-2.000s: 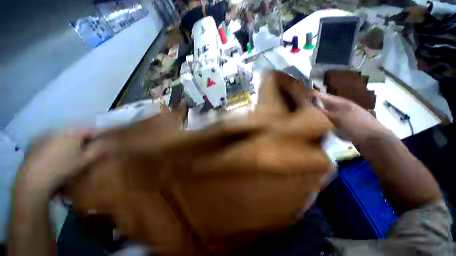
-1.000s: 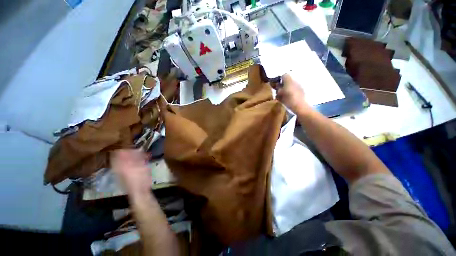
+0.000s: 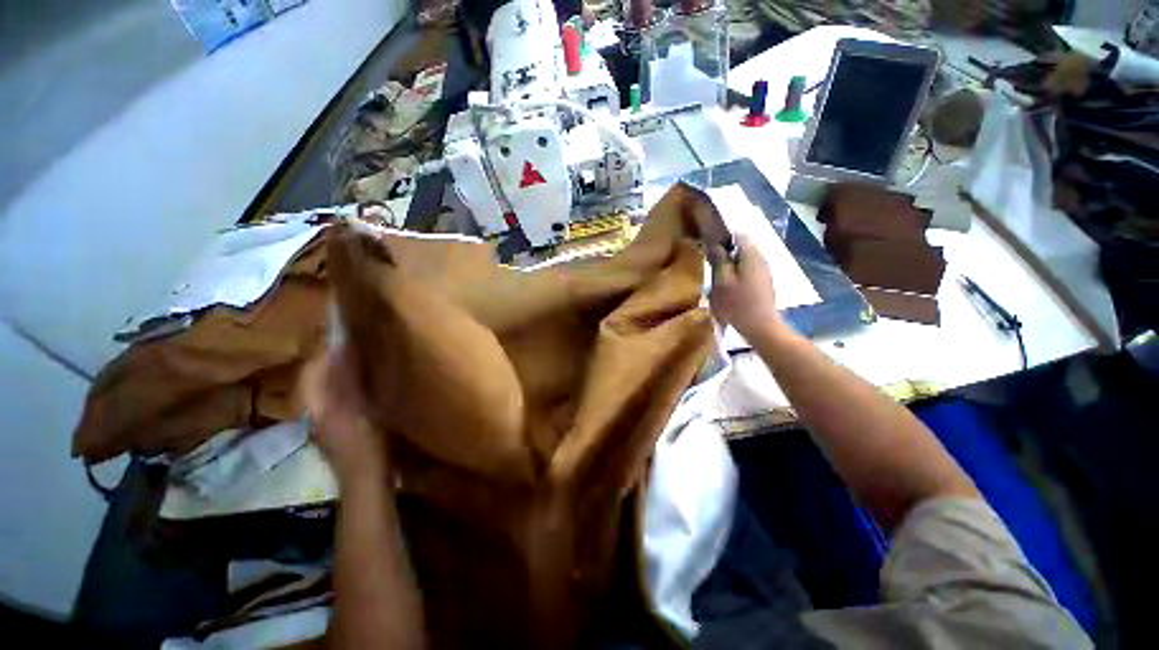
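Observation:
A large brown garment panel (image 3: 445,362) hangs in folds in front of the machine and down over the lap. White cloth (image 3: 686,508) hangs along its right side. My right hand (image 3: 741,282) grips the panel's upper right corner, where a small dark tab (image 3: 712,231) shows. My left hand (image 3: 341,400) is blurred at the panel's left edge, its fingers partly hidden; whether it grips the cloth is unclear. The white sewing machine head (image 3: 531,172) stands behind the panel, with the yellow-brass clamp (image 3: 597,231) under it.
A heap of brown panels (image 3: 191,368) with white cloth lies at left. Reddish-brown pieces (image 3: 890,248) overlap at right, near dark snips (image 3: 991,305). A control panel (image 3: 867,112) stands behind them. A white sheet (image 3: 775,254) lies on the dark bed. Something blue (image 3: 1004,495) is below the table.
The panel first swung as a blurred spread, then hung by its right corner. Since then its left part has been raised, with my left hand now at that edge. The white cloth shows less.

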